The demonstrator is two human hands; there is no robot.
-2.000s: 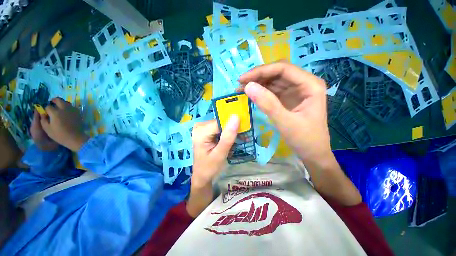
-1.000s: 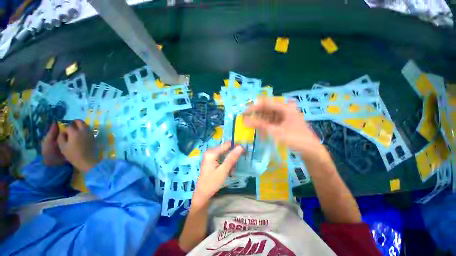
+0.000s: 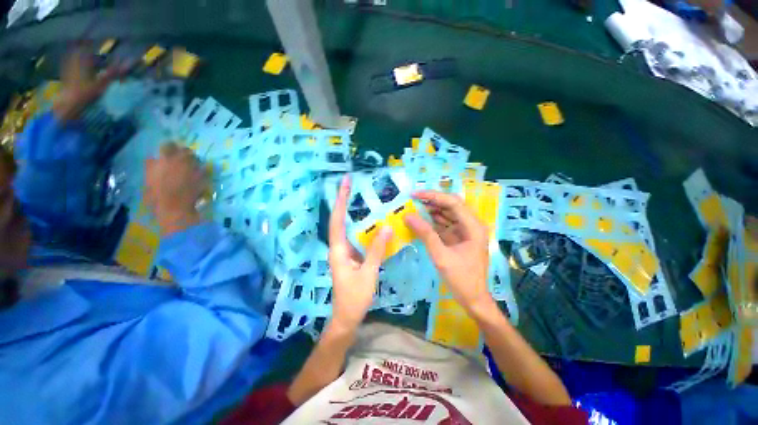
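Observation:
A film sheet (image 3: pixel 386 217), pale blue with empty rectangular holes in its upper part and yellow pieces in its lower part, is held up between my hands. My left hand (image 3: pixel 353 266) grips its left side, with the thumb on the yellow. My right hand (image 3: pixel 455 245) has its fingertips at the sheet's right edge, at a yellow piece. More blue sheets with yellow pieces (image 3: pixel 455 311) lie beneath and beside my hands. Dark unfilmed housings (image 3: pixel 573 290) lie heaped to the right, partly under a sheet.
A heap of blue waste sheets (image 3: pixel 249 178) lies to the left. Filmed housings (image 3: pixel 476 97) lie singly on the dark green belt (image 3: pixel 515 50). A grey metal post (image 3: pixel 303 58) stands behind the heap. A person in blue sleeves (image 3: pixel 195 266) works at left. White plastic (image 3: pixel 681 62) lies at far right.
The housing with yellow film has left my hands, and they now hold a film sheet. A housing lies farther up the belt. The neighbour's hands have moved apart, one reaching forward.

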